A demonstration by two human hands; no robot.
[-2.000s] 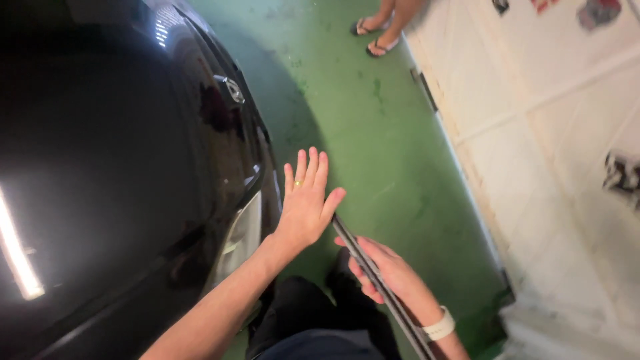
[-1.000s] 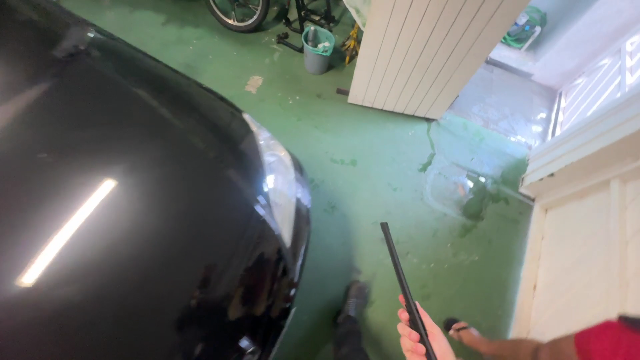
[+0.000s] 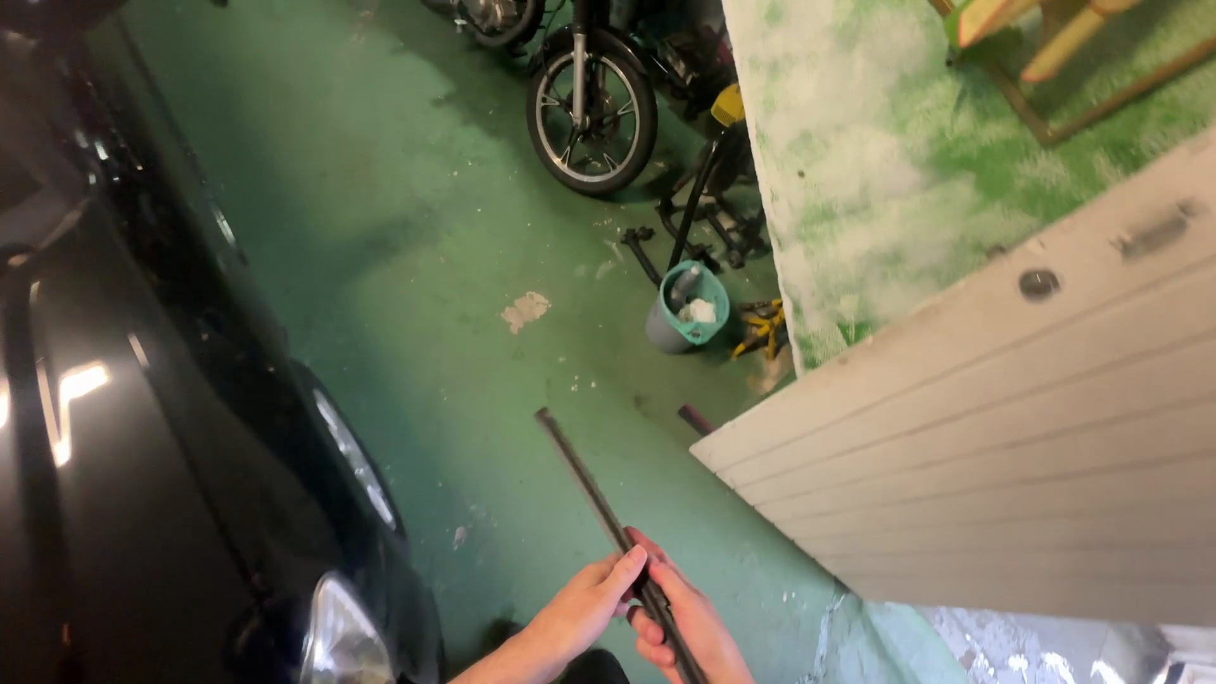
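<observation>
A long thin black strip, possibly a wiper blade (image 3: 584, 472), points up and to the left over the green floor. My right hand (image 3: 686, 617) is closed around its lower part. Beside it, my left hand (image 3: 594, 594) grips the same strip, thumb on top, and the two hands touch or nearly touch. The strip's lower end runs out past the bottom edge of the view. To the left of both hands stands a black car (image 3: 180, 475), with its headlight (image 3: 344, 632) near the bottom edge.
A slatted white door (image 3: 959, 456) spans the right side. Beyond the floor ahead are a motorcycle wheel (image 3: 592, 119), a bucket (image 3: 686, 309) holding some items, and yellow stands (image 3: 760, 328) by a green-stained white wall (image 3: 855, 161).
My left hand, out of view one second ago, now holds the strip along with my right. The view has swung toward the motorcycle and door.
</observation>
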